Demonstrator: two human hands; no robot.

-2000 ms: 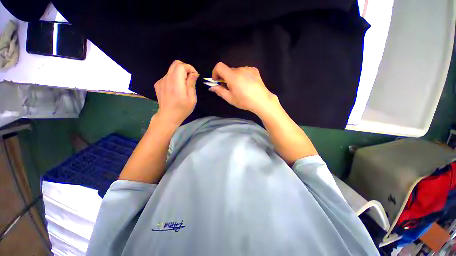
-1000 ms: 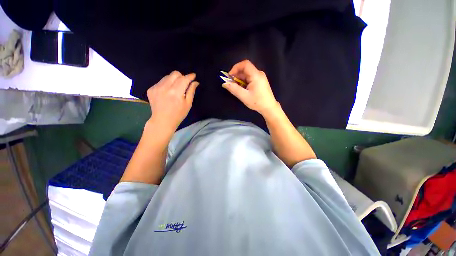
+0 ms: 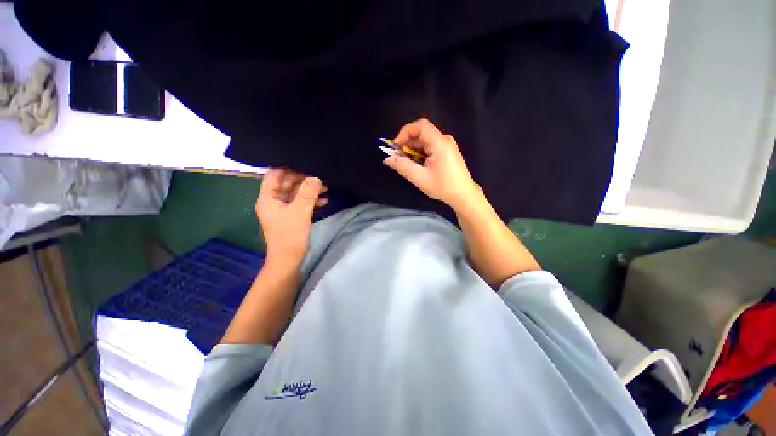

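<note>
A black jacket (image 3: 527, 111) lies spread over the white table, its lower edge along the table's near edge. My right hand (image 3: 434, 164) holds small thread snips (image 3: 403, 151), brass-coloured with pale pointed blades, just above the cloth; the blades point left and look parted. My left hand (image 3: 289, 204) is at the jacket's lower edge, left of the snips, fingers curled with the thumb against them. It seems to hold the cloth edge, but its fingertips are partly hidden and I cannot tell for certain.
A dark phone (image 3: 116, 88) and a beige cloth bundle (image 3: 34, 98) lie on the table (image 3: 191, 136) at left. A large white plastic bin (image 3: 723, 111) is at right. Below are a blue crate (image 3: 183, 285) at left and a grey container (image 3: 681, 289) with red cloth at right.
My left hand has moved down from over the jacket to its lower edge, fingers curling. My right hand has first drawn away to the right, then dropped slightly, still with the snips.
</note>
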